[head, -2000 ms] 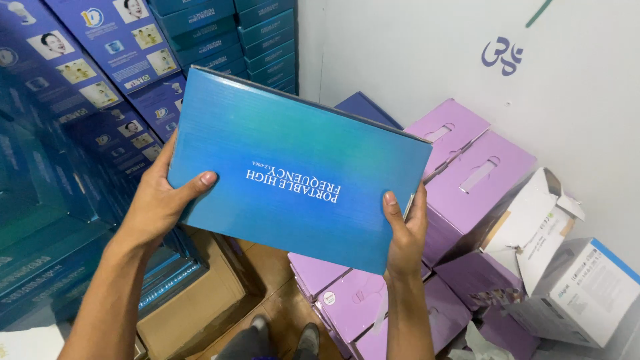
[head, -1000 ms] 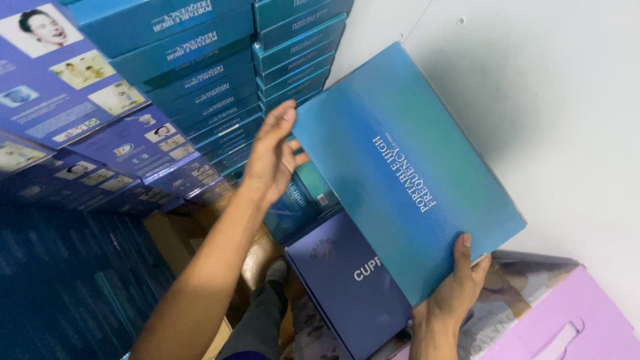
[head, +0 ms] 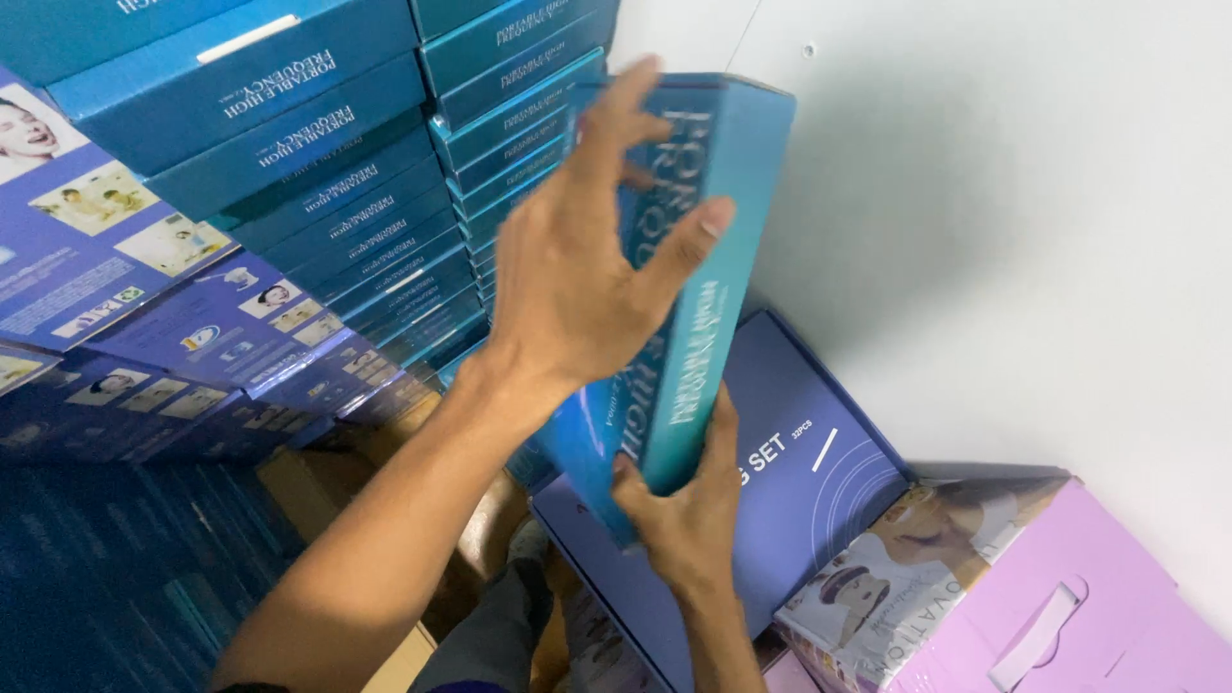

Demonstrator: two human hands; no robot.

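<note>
A teal-blue cardboard box with printed lettering (head: 688, 366) is tipped up on edge in the middle of the view, its narrow side facing me. My right hand (head: 688, 510) grips its lower end, thumb on one side and fingers on the other. Across its upper part lies my left hand (head: 587, 241), fingers spread and slightly blurred, thumb over the narrow side; whether it presses on the box I cannot tell. Behind and below the held box is a flat dark blue set box (head: 808, 423), partly covered by it.
Stacks of similar teal boxes (head: 337, 125) rise at the upper left. Purple-blue printed boxes (head: 125, 241) are piled at the left edge. A pink carton with a handle (head: 1107, 587) sits at lower right, against a white wall (head: 1011, 241). My legs show below.
The teal box has turned from its broad face toward me to its narrow side. My left hand has moved from the box's edge across its upper part. The view has swung toward the stacks.
</note>
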